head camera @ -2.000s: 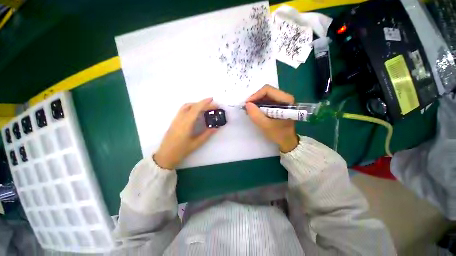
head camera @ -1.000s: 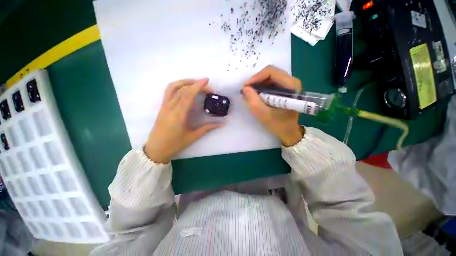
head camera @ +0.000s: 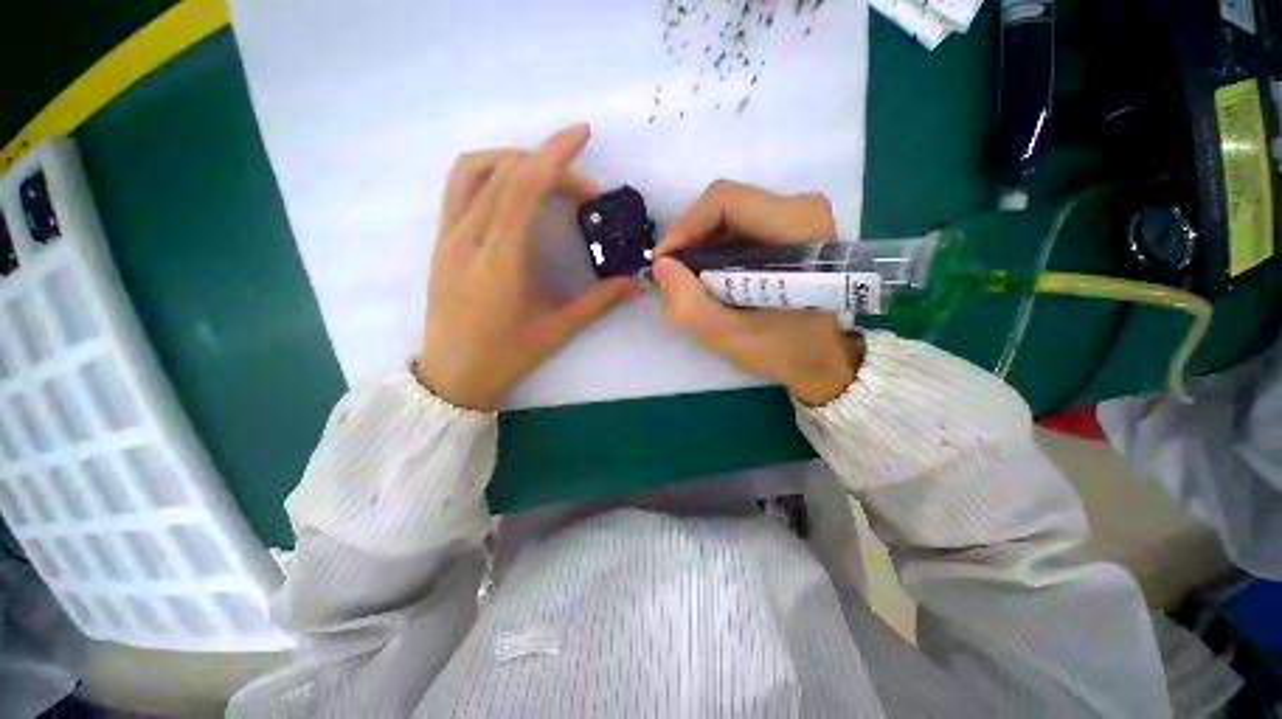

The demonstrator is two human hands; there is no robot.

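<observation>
A small black module (head camera: 614, 232) with small white spots is over the white paper sheet (head camera: 408, 155). My left hand (head camera: 506, 267) is beside it, the thumb at its lower edge and the index finger raised off its top left. My right hand (head camera: 759, 281) holds the glue syringe (head camera: 808, 288) like a pen, its front end at the module's right edge. The needle tip is too small to make out. A green cap (head camera: 949, 281) is at the syringe's rear, joined to a pale yellow hose (head camera: 1111, 287).
A white blister tray (head camera: 134, 492) is on the left, with black modules in its top pockets. At the right are a dark spare tube (head camera: 1026, 99), a black box (head camera: 1195, 183) with a yellow label and a speckled tissue (head camera: 931, 14). Someone's grey sleeve (head camera: 1216, 436) is at the right edge.
The view has shifted, so the tray and sheet sit further up and left. The module has turned between my left fingers. The syringe's front end has moved left to the module's edge.
</observation>
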